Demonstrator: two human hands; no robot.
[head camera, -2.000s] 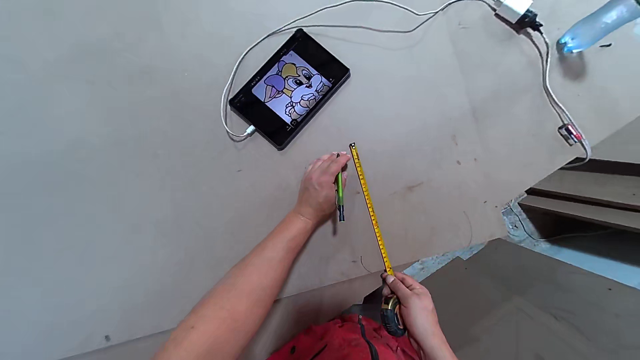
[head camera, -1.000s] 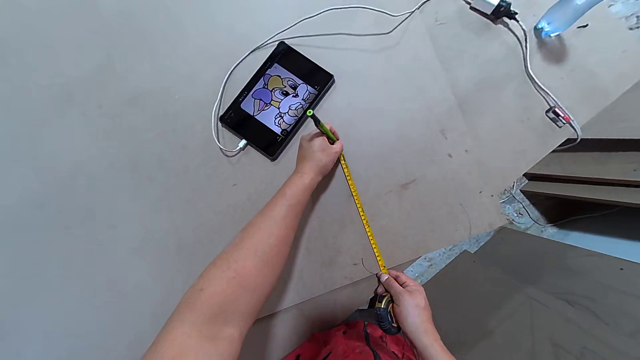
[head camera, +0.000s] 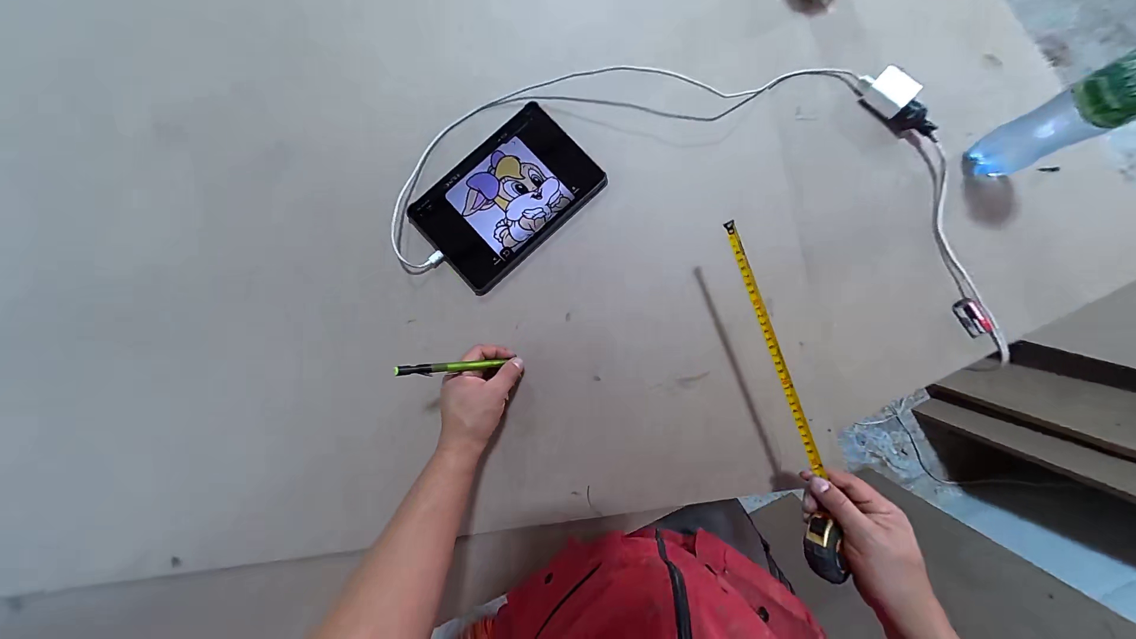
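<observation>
My left hand (head camera: 477, 397) rests low on a large flat board (head camera: 266, 426) and holds a green and black pen or mechanical pencil (head camera: 453, 366), which lies almost level with one end at the fingertips. At the board's near edge, my right hand (head camera: 874, 532) grips a black and yellow tape measure (head camera: 824, 543). Its yellow blade (head camera: 775, 351) sticks out away from me, raised over the board, with a shadow to its left. Beyond my left hand lies a black tablet (head camera: 568, 151) showing a cartoon rabbit drawing.
A white cable (head camera: 621, 69) runs from the tablet to a white charger plug (head camera: 895, 90). Near the right edge lies a plastic bottle (head camera: 1034, 138). More cable passes a small connector (head camera: 974, 318) toward stacked brown boards (head camera: 1047, 399) at the lower right.
My left hand has moved away from the tape blade, toward the left, still with the green pen or pencil. The blade's far end now stands free, and my right hand still holds the case.
</observation>
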